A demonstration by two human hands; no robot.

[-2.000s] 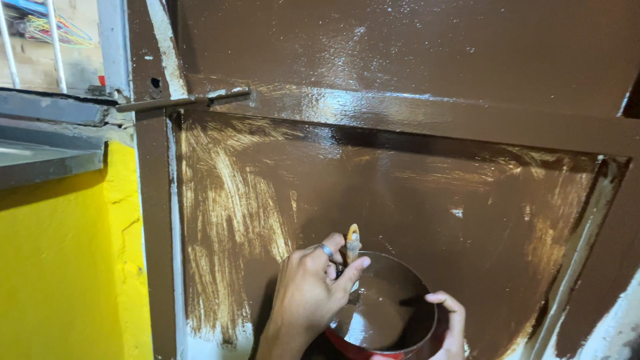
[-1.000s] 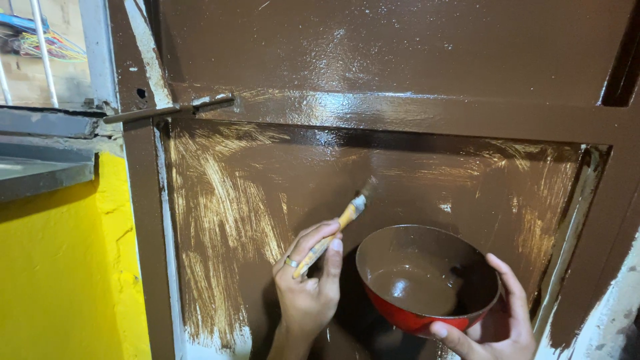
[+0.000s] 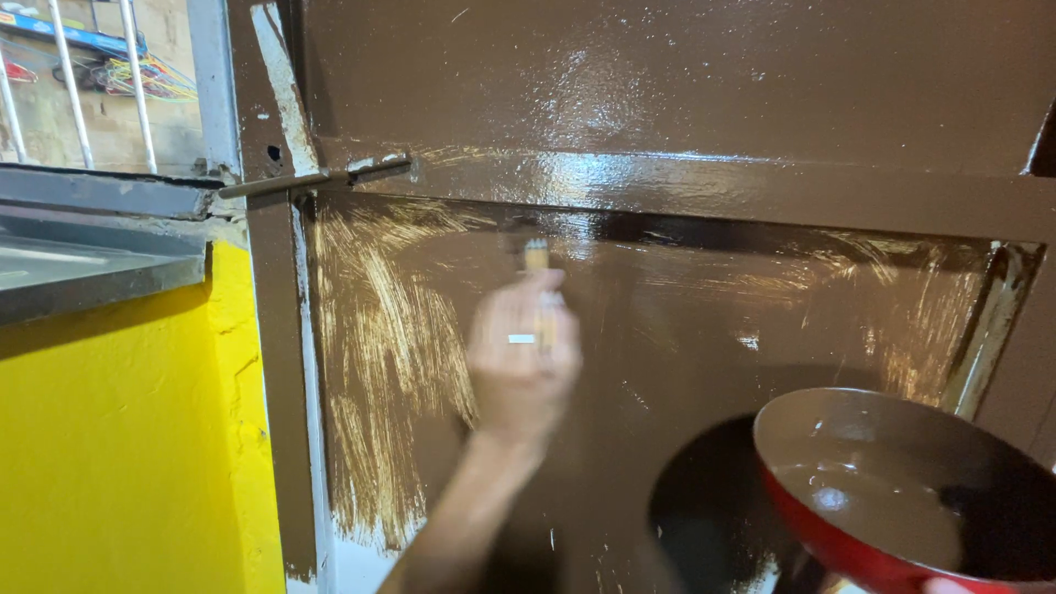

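Note:
My left hand (image 3: 524, 342), blurred, grips a paintbrush (image 3: 537, 256) with a wooden handle. Its bristles are up against or close to the brown door panel (image 3: 685, 330), just under the horizontal rail; contact cannot be told. At the lower right is a red bowl (image 3: 833, 540) with brown paint (image 3: 866, 495) inside, tilted toward me. Of my right hand (image 3: 949, 586) only a fingertip shows under the bowl's bottom edge; the rest is out of frame. Thin streaky brown paint (image 3: 388, 330) covers the panel's left part, with more streaks near its right edge.
A metal bolt rod (image 3: 313, 181) juts across the door frame at the upper left. Beside it are a dark counter ledge (image 3: 99, 289), a yellow wall (image 3: 124, 445) and white window bars (image 3: 70, 82). A raised frame edge (image 3: 986, 330) borders the panel's right side.
My left hand has moved from over the bowl up to the panel's upper part with the brush. The bowl has shifted to the lower right of the view, with my right hand mostly out of frame.

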